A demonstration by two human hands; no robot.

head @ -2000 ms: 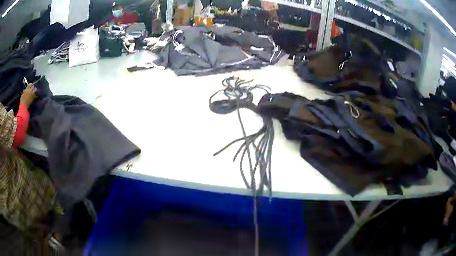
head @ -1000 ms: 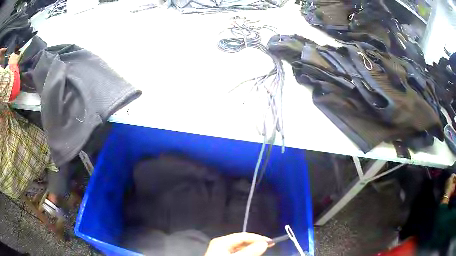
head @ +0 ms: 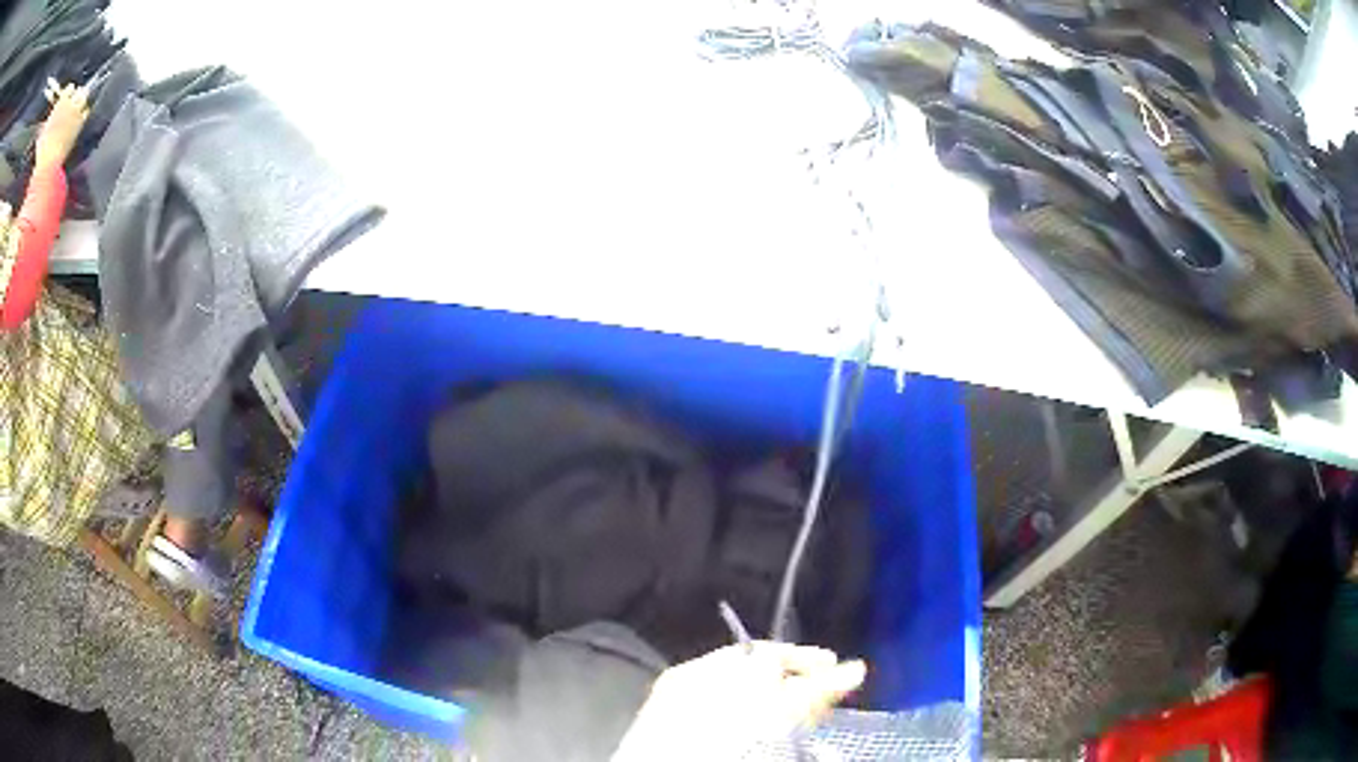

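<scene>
My left hand (head: 752,700) is at the bottom centre, in front of the blue bin (head: 931,506). Its fingers are closed on a grey drawcord (head: 812,521), and a short cord end sticks up above them. The cord runs up to the table edge, where other cords hang. The cord hank (head: 767,37) lies at the top of the table. A grey garment (head: 574,692) lies over the bin's near side, partly behind the hand. Dark garments (head: 566,506) fill the bin. My right hand is out of the picture.
The white table (head: 596,179) spans the top. Brown-and-black garments (head: 1177,223) lie on its right. A grey garment (head: 224,223) hangs over its left edge beside a person in red sleeves (head: 37,238). A red stool (head: 1191,730) is lower right. Checked cloth (head: 894,732) shows at the bottom.
The view has tilted down, showing more of the bin. My left hand came into view holding the cord and now sits slightly higher and further right. The pale looped tool beside it is gone from view.
</scene>
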